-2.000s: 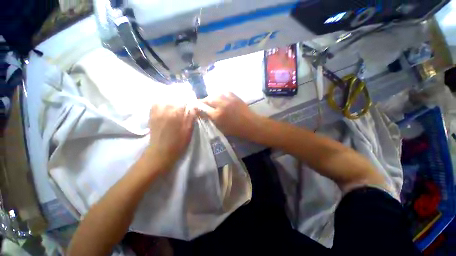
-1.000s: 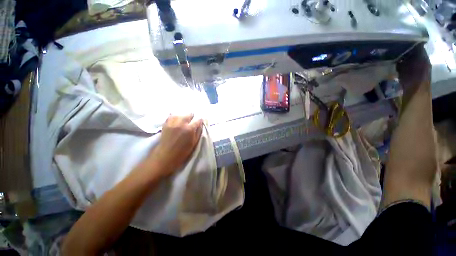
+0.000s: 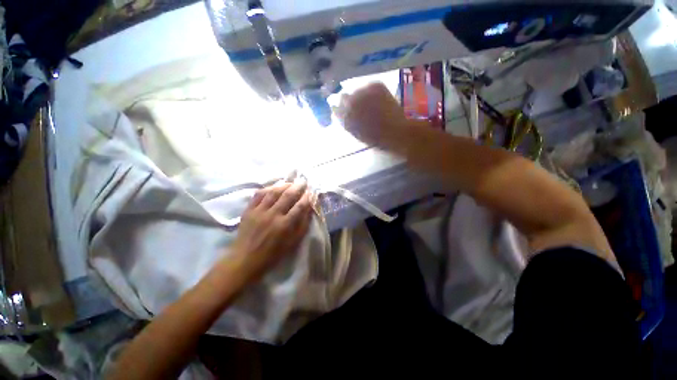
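Note:
The off-white garment (image 3: 148,223) lies bunched on the table left of the needle and drapes over the front edge. My left hand (image 3: 275,223) grips its edge just in front of the needle area. A narrow pale strip (image 3: 360,200) sticks out to the right from the garment edge, over the table's front edge. My right hand (image 3: 371,115) is raised just right of the presser foot area, away from the garment; its fingers are curled and partly lost in glare, so I cannot tell if it holds anything. The needle and presser foot (image 3: 319,110) are in bright glare.
The white machine head (image 3: 401,30) spans the top. A lit phone (image 3: 423,93) and yellow-handled scissors (image 3: 512,133) lie right of my right hand, the phone partly hidden. More pale cloth (image 3: 475,267) hangs at right. A blue basket (image 3: 647,245) stands low right.
My right hand has come from the machine's right end to beside the needle. My left hand has shifted slightly down and right with the garment edge. The strip now points right instead of hanging down.

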